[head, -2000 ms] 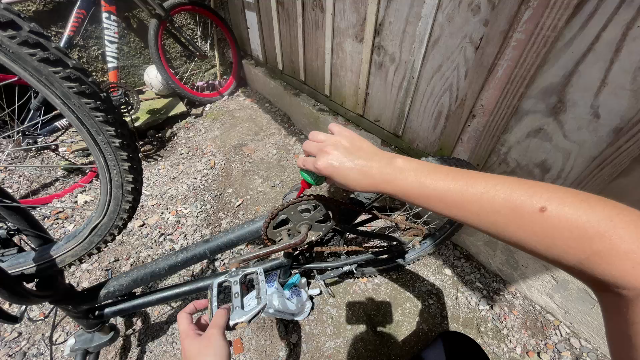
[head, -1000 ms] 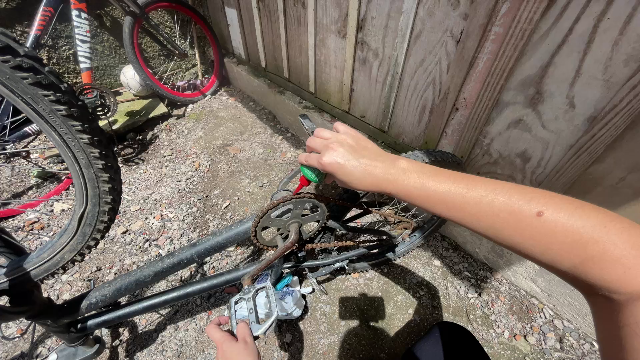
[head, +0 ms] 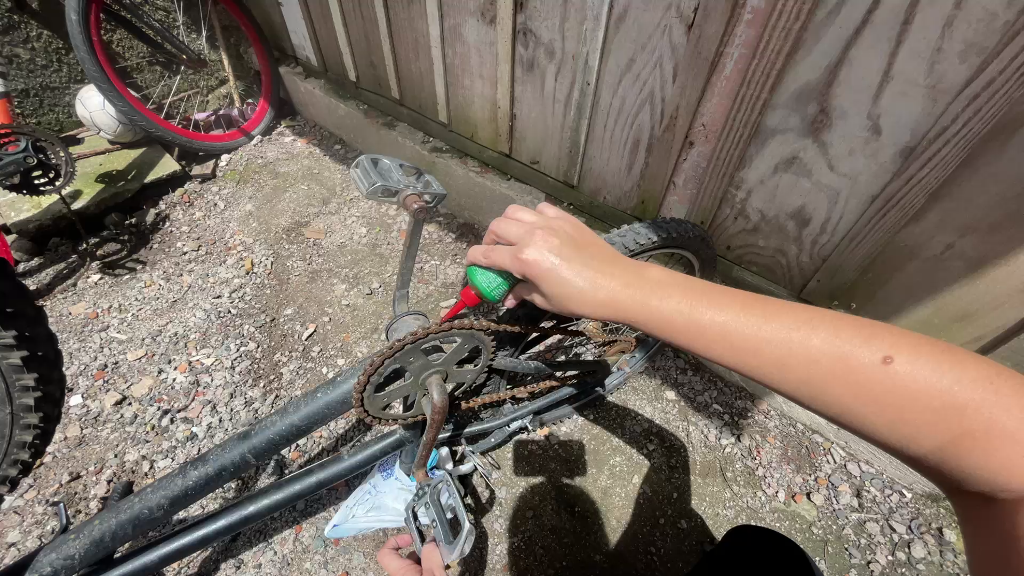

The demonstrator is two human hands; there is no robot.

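My right hand (head: 544, 260) grips a small green bottle (head: 490, 283) with a red nozzle, tilted down. The nozzle tip is at or just above the top of the rusty bicycle chain (head: 480, 326), where it runs over the chainring (head: 424, 374); contact cannot be told. With its fingers on the near metal pedal (head: 440, 518), my left hand (head: 412, 558) shows only partly at the bottom edge. A rusty crank arm (head: 435, 420) joins that pedal to the chainring. The far pedal (head: 398, 180) points up toward the fence. The dark bicycle frame (head: 240, 472) lies upturned or on its side.
Behind the rear wheel (head: 668, 240) stands a wooden fence (head: 552, 88) on a concrete curb. A red-rimmed wheel (head: 260, 88) and a white ball (head: 104, 112) are at the upper left. A knobby tire (head: 24, 384) enters at left. A plastic bag (head: 376, 500) lies on the gravel.
The near pedal and my left hand have moved, turning the crank; the far pedal has come into plain sight. My right hand keeps the bottle by the chainring. The view has moved closer.
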